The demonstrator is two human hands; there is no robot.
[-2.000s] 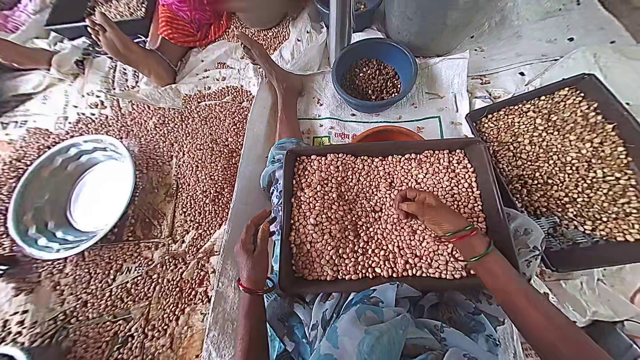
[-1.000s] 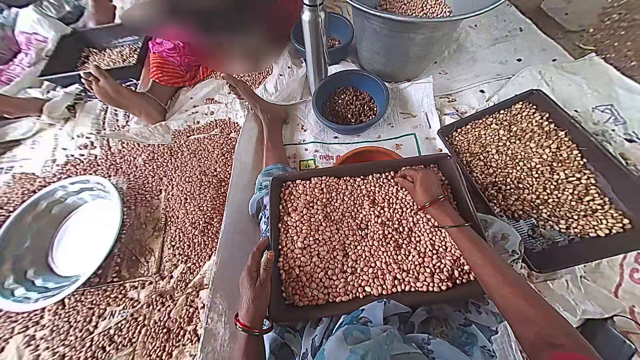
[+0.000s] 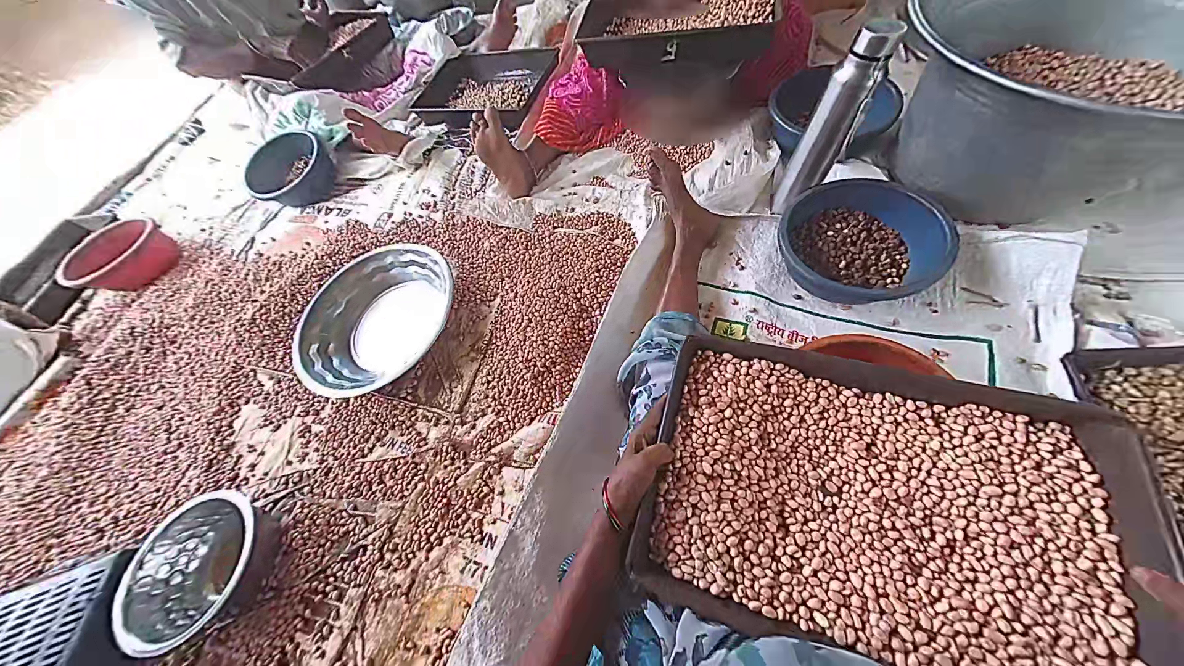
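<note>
A dark rectangular tray [image 3: 1101, 444] full of pinkish shelled nuts or seeds [image 3: 879, 518] rests across my lap. My left hand [image 3: 643, 462] grips its left rim, thumb on the edge and fingers partly hidden outside. At the lower right edge of the view, only the fingers of my right hand [image 3: 1156, 587] show, by the tray's right side; whether they hold anything is hidden. A blue bowl [image 3: 939, 240] with darker nuts or seeds stands beyond the tray. An orange bowl [image 3: 869, 350] shows partly behind the tray's far rim.
A steel bottle [image 3: 832, 125] stands by a large metal tub [image 3: 971, 148]. At right is a second tray [image 3: 1078, 365]. Left, a shiny metal basin [image 3: 319, 324] lies on spread nuts, near a red tub [image 3: 120, 259] and a crate [image 3: 60, 615]. Other people sit at the top with trays.
The view has swung left. My right hand has gone from the middle of the nuts to the tray's right side, mostly out of view. My left hand remains at the left rim.
</note>
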